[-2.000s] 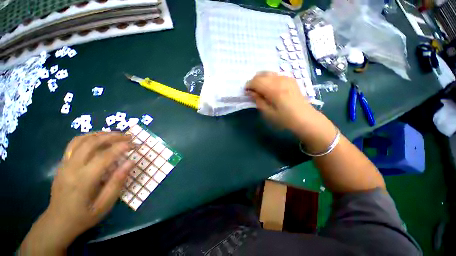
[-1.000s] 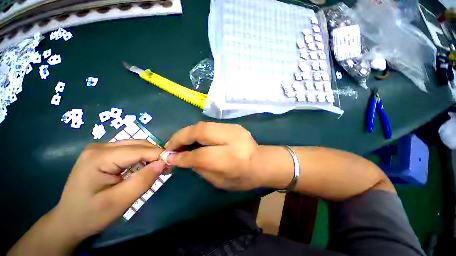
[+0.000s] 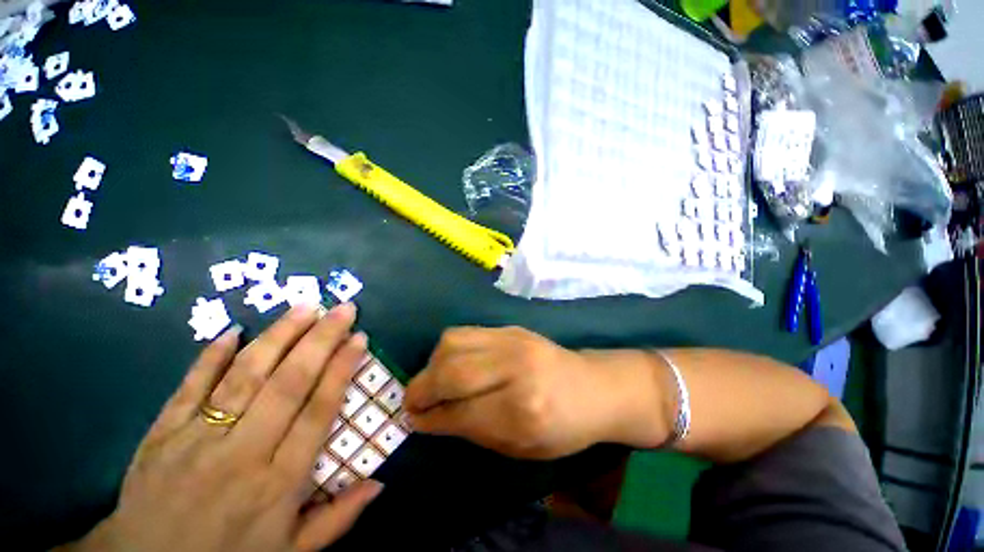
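Note:
The PCB panel (image 3: 368,423), covered with white square pads that have centre dots, lies on the dark green bench in front of me. My left hand (image 3: 264,431) lies flat over the panel's left part, fingers slightly apart and pointing up, and hides much of it. My right hand (image 3: 491,394) is at the panel's right edge, thumb and index fingertips pinched together on the corner cells. Whether a pad is between those fingertips is hidden.
Peeled liners (image 3: 259,283) lie scattered at left. A yellow utility knife (image 3: 415,205) lies beyond the panel. The white blister tray (image 3: 626,151) in its film is at the back right. Clear bags (image 3: 879,151), blue nippers (image 3: 804,297) and a blue stool (image 3: 829,369) are further right.
My hands have parted from their shared hold on a small white piece. My left hand has flattened onto the panel, and my right hand has come down to its right edge. The view has shifted.

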